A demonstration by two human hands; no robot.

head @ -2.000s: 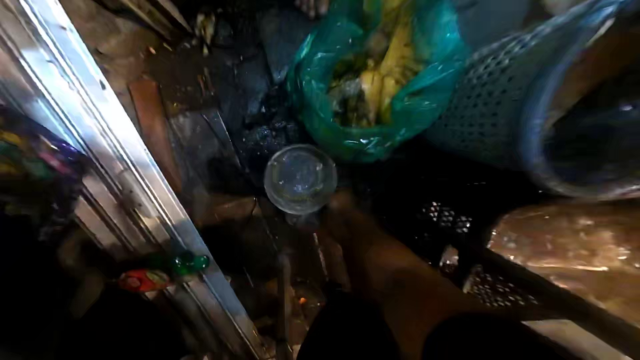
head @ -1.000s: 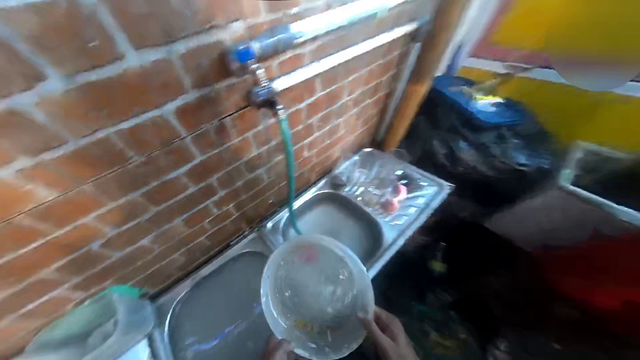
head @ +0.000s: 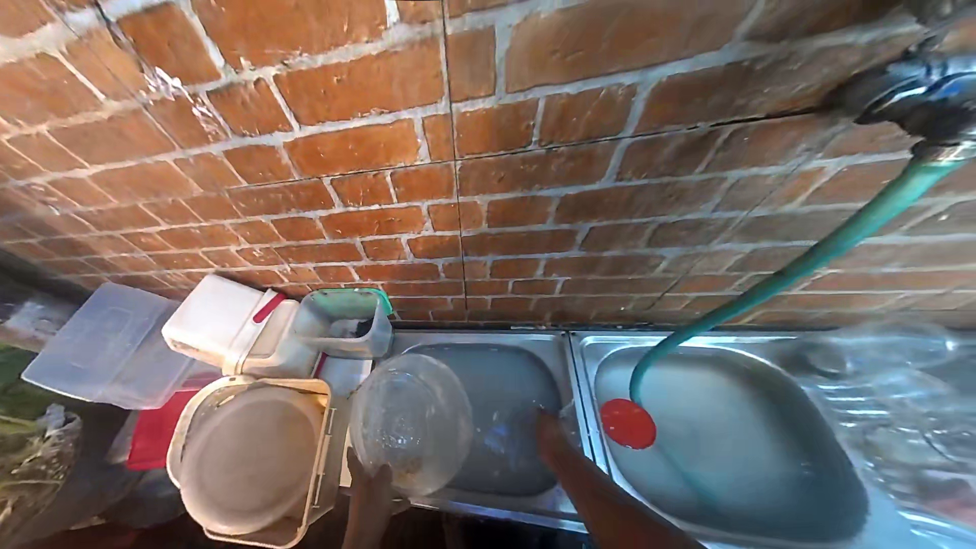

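A clear round plastic container [head: 412, 423] is tilted over the left edge of the left steel sink basin [head: 496, 412]. My left hand [head: 370, 488] grips its lower left rim. Apart from the container, my right hand [head: 555, 442] reaches over the right side of that basin, close to the divider; its fingertips are blurred, and whether it holds anything cannot be told. Water stands in both basins. To the right of that hand, a red round disc [head: 627, 424] lies in the right basin [head: 732, 442], beside the end of a green hose [head: 793, 267].
Left of the sink stand a cream plastic basket [head: 324, 457] holding a round container [head: 252, 457], a white container [head: 221, 320], a grey-green tub [head: 343, 320] and translucent boxes [head: 107, 343]. Blurred clear plastic items [head: 900, 381] lie on the drainboard at right. A brick wall [head: 518, 168] rises behind.
The view has swung left along the sink. One second ago both hands were at the clear container; now only my left hand is on it, and my right hand is away from it.
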